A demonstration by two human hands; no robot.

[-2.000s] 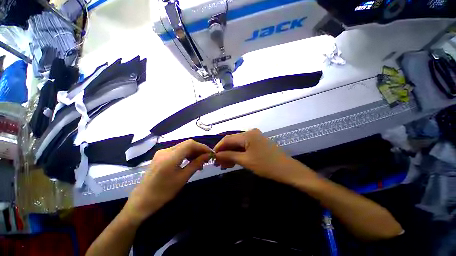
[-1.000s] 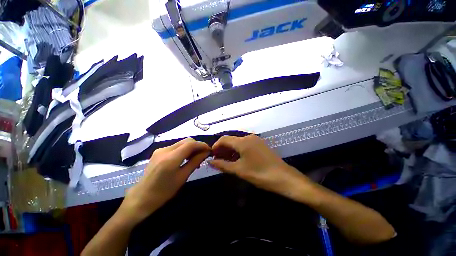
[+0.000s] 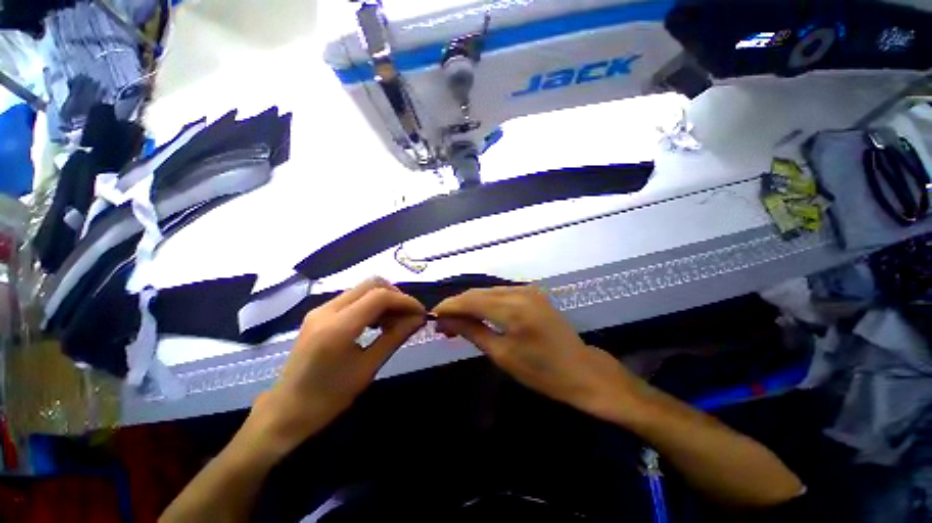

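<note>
My left hand (image 3: 337,347) and my right hand (image 3: 537,347) meet fingertip to fingertip above the table's front edge. They pinch a tiny woven label (image 3: 430,316), almost hidden by the fingers. A long curved black strip (image 3: 562,187) lies with its upper edge at the presser foot (image 3: 466,169). Another dark strip (image 3: 470,286) lies behind my fingers, partly covered by them. A pile of yellow-green labels (image 3: 793,199) is at the right of the machine bed.
A fanned bundle of black and grey strips (image 3: 204,189) with pale ties lies at left. A thin hooked wire (image 3: 583,223) lies between strip and ruler (image 3: 654,271). Black-handled scissors (image 3: 895,176) rest on grey cloth at right. The white machine head (image 3: 603,46) stands behind.
The yellow-green bit seen between my fingertips is now mostly hidden. My right fingers have shifted and lie flatter against the left ones. The camera view has moved slightly; the strips look unmoved.
</note>
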